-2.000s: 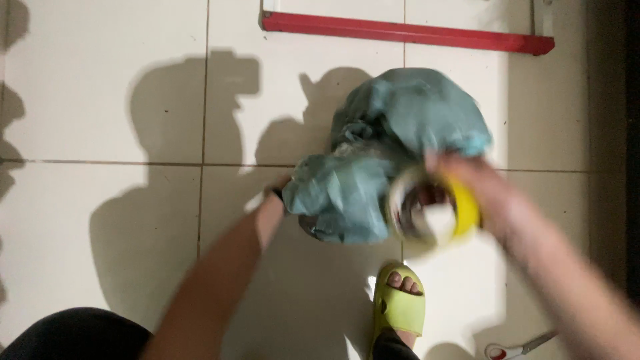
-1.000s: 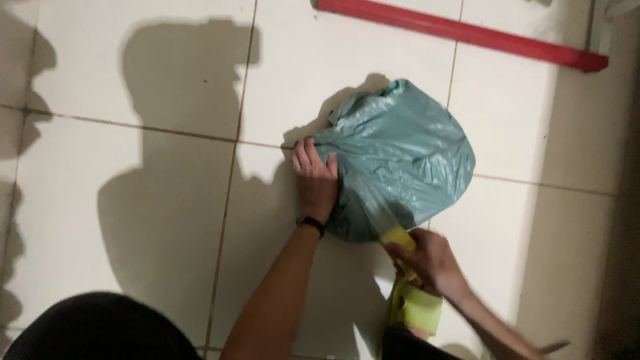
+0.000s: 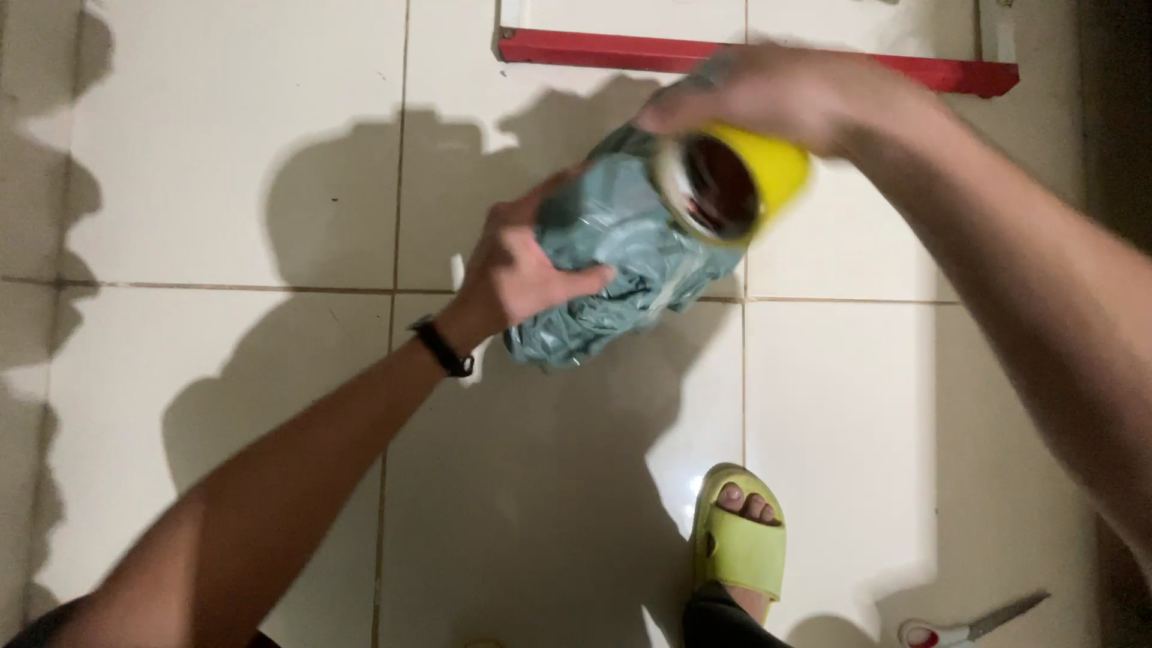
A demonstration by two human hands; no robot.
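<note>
A crumpled bundle of grey-green plastic bag (image 3: 612, 261) is held above the tiled floor, with clear tape visible on its surface. My left hand (image 3: 522, 265) grips its left side, thumb across the front; a black band circles the wrist. At the bundle's upper right, my right hand (image 3: 747, 94), blurred by motion, holds a wide roll of yellow tape (image 3: 774, 175) whose open core faces up toward the camera. The roll lies against or just over the bundle; its fingertips' contact with the plastic cannot be made out.
A red metal bar (image 3: 612, 52) with pale uprights crosses the top of the view. Scissors (image 3: 954, 630) with white and red handles lie on the floor at lower right. My foot in a yellow-green slide sandal (image 3: 747, 549) stands below the bundle.
A second ago the bag lay spread wider, with the tape roll at its lower edge. The bundle now looks more compact, and my right hand has moved up with the roll to its upper side.
</note>
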